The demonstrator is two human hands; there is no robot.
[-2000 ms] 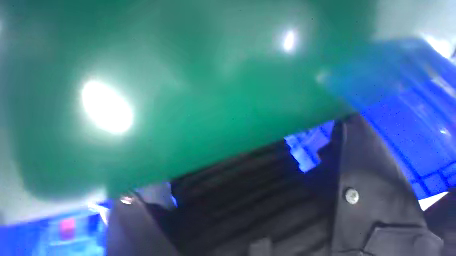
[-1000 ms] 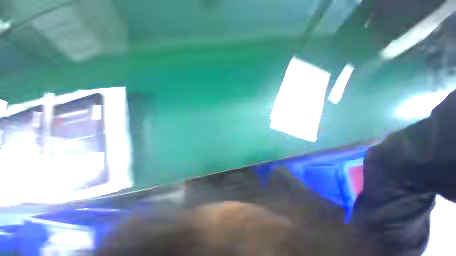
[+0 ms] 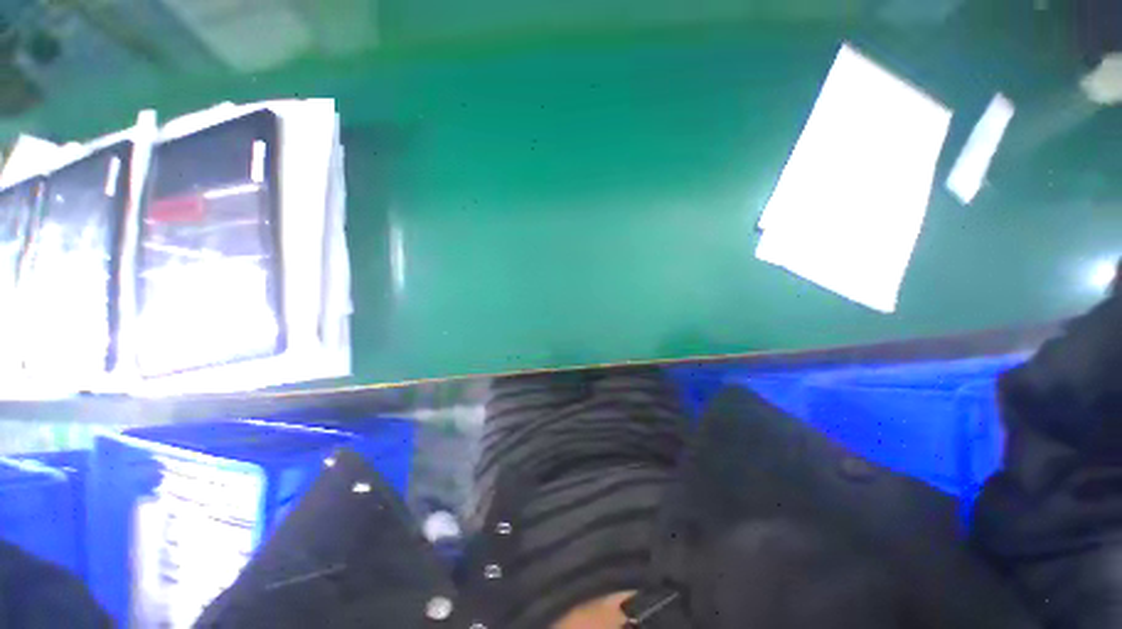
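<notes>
Glossy black panels [image 3: 212,221] lie side by side on white layered sheets [image 3: 318,234] at the bench's left, glaring white in their lower parts. One shows a red mark. At the right lie two overlapping white sheets [image 3: 858,178] and a narrow white strip [image 3: 981,150]. A dark sleeve enters at the right edge, its hand out of frame. A small patch of skin beside a black strap or buckle shows at the bottom edge; I cannot tell whether it is part of a hand. Neither of my hands is clearly visible.
The green bench [image 3: 554,221] crosses the view, its front edge above my dark jacket and ribbed dark clothing. A blue bin [image 3: 332,442] with white pieces stands below at the left. More blue bins [image 3: 886,418] are below at the right. A pale object [image 3: 1104,80] is at the upper right.
The view has swung from bare green bench to the panels and sheets, and steadied. Since one second ago, the sheets appear farther right and higher. The blurred brown shape at the bottom is gone; a small skin patch shows.
</notes>
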